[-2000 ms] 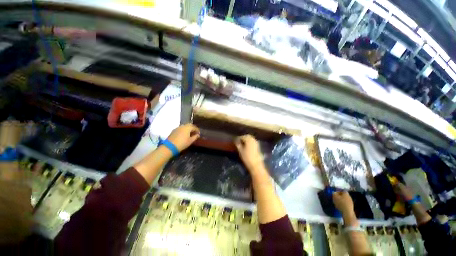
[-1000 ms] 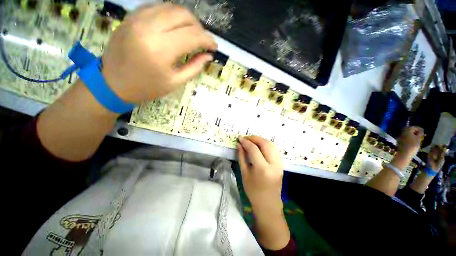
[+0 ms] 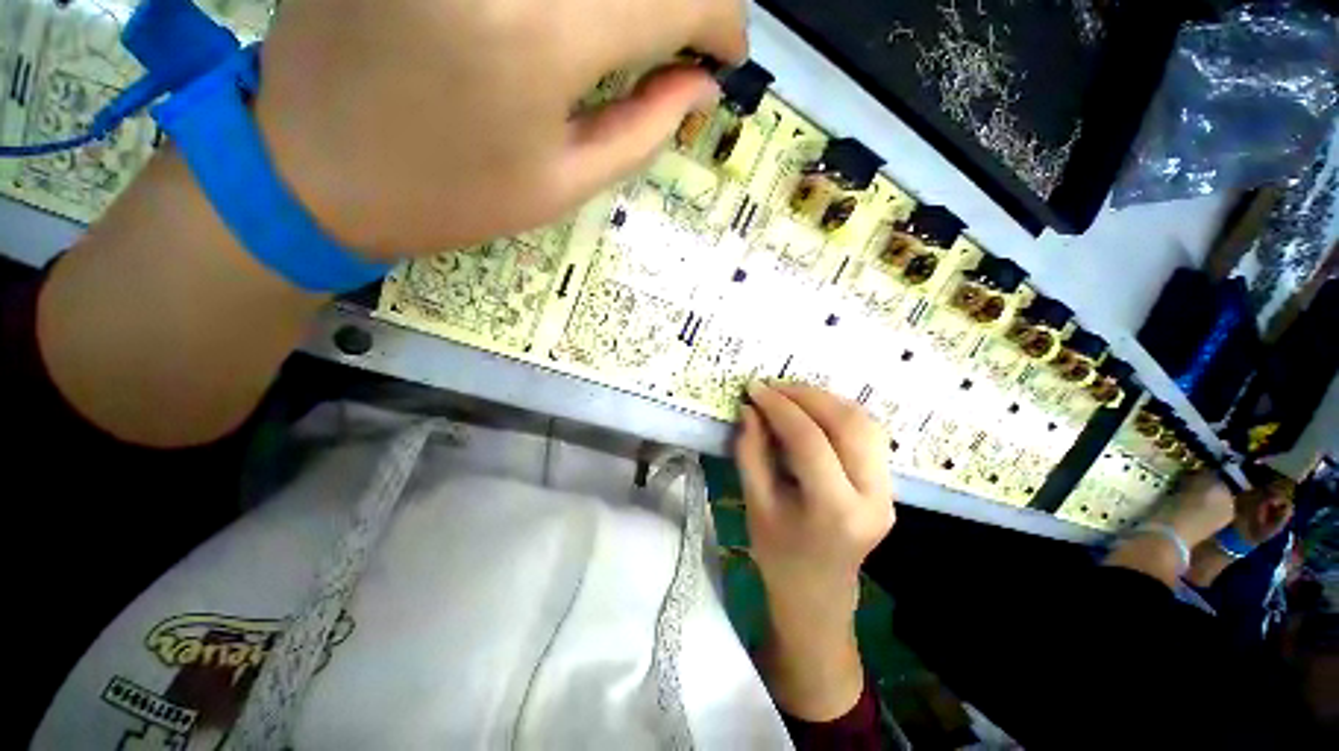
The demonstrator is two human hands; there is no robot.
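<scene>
The circuit board panel runs diagonally from upper left to lower right, with black connectors and copper coils along its far edge. My left hand, with a blue wrist strap, is large and close over the panel's left part. Its thumb and fingers are bent together near a connector; anything between them is hidden. My right hand has thumb and forefinger together at the panel's near edge. Any component in its fingertips is too small to tell.
A conveyor rail borders the panel on my side. Beyond the panel are a black tray with silvery component piles and a clear plastic bag. A neighbour's hands are at the right.
Both hands have come from the tray area to the board panel. Since one second ago the view is closer, and both hands hold nearly the same poses at the panel.
</scene>
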